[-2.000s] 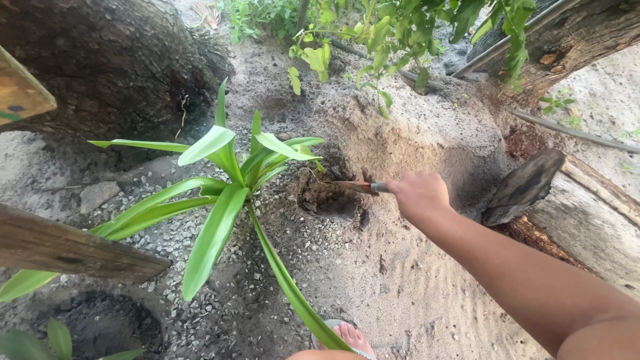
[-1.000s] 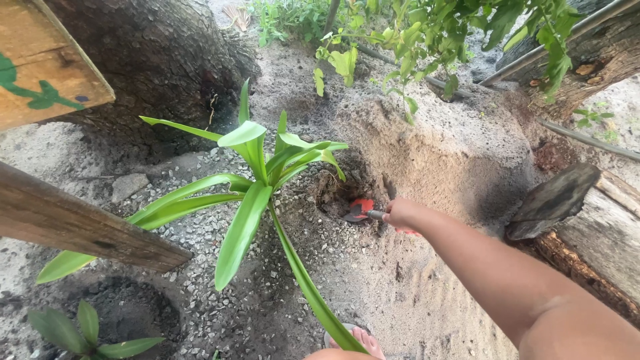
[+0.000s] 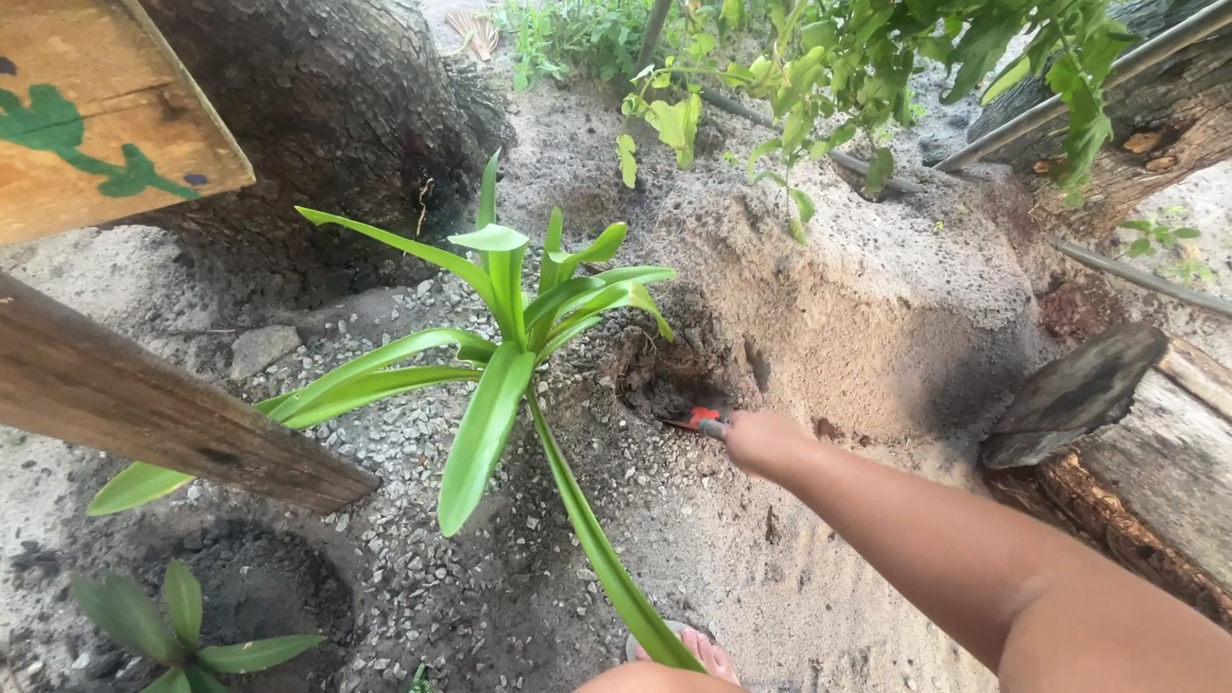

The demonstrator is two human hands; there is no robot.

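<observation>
My right hand (image 3: 767, 445) is closed around the handle of a red-bladed hand trowel (image 3: 697, 419). The trowel's blade sits at the near edge of a small hole (image 3: 664, 371) in the sandy soil, its tip partly hidden by dark earth. Just left of the hole stands a green plant with long strap-like leaves (image 3: 486, 433), rooted in gravelly ground. One of its leaves hangs down towards my foot (image 3: 707, 654). My left hand is not in view.
A wooden post (image 3: 173, 404) and a painted wooden board (image 3: 115, 115) stand at left, before a tree trunk (image 3: 327, 125). Cut logs (image 3: 1155, 472) lie at right. Leafy stems (image 3: 799, 77) hang at the top. A smaller plant (image 3: 183, 635) grows lower left.
The trowel has turned in the hole: its red blade shows now, while two seconds ago it looked brown with soil. The view has shifted somewhat to the left.
</observation>
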